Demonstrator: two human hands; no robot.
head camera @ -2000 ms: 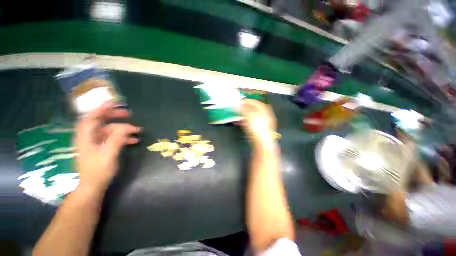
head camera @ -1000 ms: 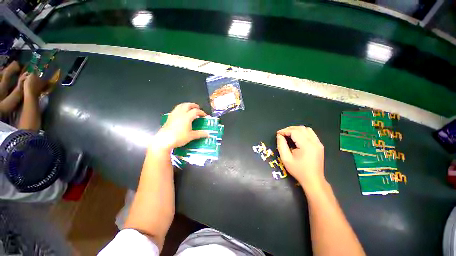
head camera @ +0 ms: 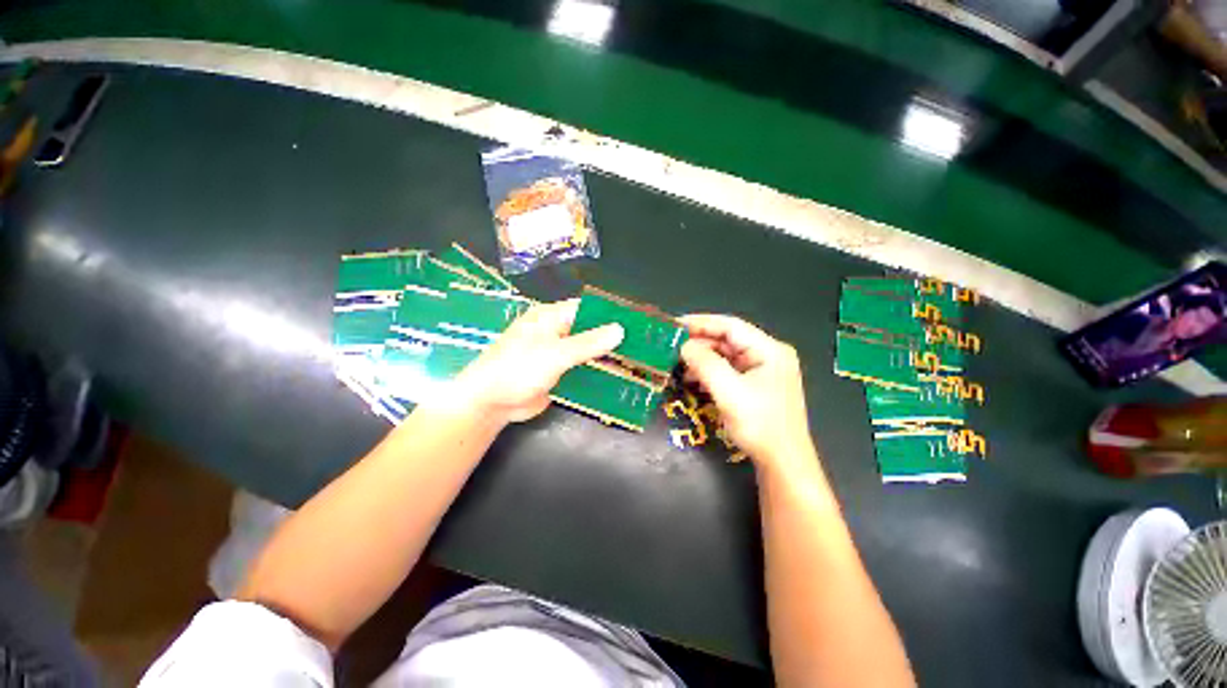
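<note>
My left hand (head camera: 538,360) holds a green circuit board panel (head camera: 622,336) of two joined sections, thumb on top. My right hand (head camera: 743,376) has its fingertips at the panel's upper right edge; whether they pinch a flex piece cannot be told. Loose orange-yellow flex circuits (head camera: 690,425) lie under and beside my right hand, partly hidden. Bare boards (head camera: 437,319) lie in an overlapping fan left of my left hand. Fitted boards (head camera: 920,450) with orange hooks along their right edge lie at the right.
A zip bag of flex circuits (head camera: 541,222) lies near the pale belt rail (head camera: 727,199). A lit smartphone (head camera: 1150,323), a red-orange bottle (head camera: 1160,438) and a white fan (head camera: 1190,605) stand at the right. A dark phone (head camera: 73,121) lies far left.
My left hand has taken a board panel from the bare boards and moved it right. My right hand has come to the panel's edge. The view has shifted right.
</note>
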